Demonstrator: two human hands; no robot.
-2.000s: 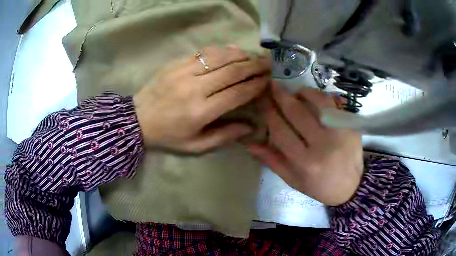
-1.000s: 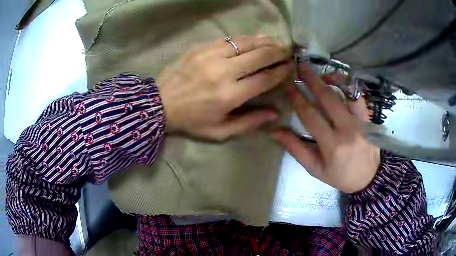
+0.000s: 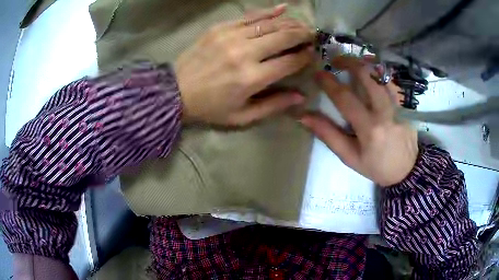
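A khaki trouser front panel [image 3: 235, 169] lies on the white table, its right edge running up to the sewing machine's needle area. My left hand [image 3: 243, 71], with a ring, lies flat on the cloth, fingertips near that edge. My right hand [image 3: 366, 120] is at the cloth's right edge, fingers spread and bent beside the presser foot area [image 3: 328, 49]. The fingertips are partly blurred, and whether they pinch the edge is unclear. The needle is not clearly visible.
The grey-white sewing machine head [image 3: 416, 33] fills the upper right. The white table [image 3: 339, 202] has printed marks at its front edge. A pale grey rounded piece [image 3: 210, 227] shows at the table edge over the checked apron. A dark curved object [image 3: 35, 12] is at the upper left.
The cloth and both hands have moved up the picture, after an earlier shift to the right. The right hand's fingers are more spread. The pale rounded piece now shows below the cloth.
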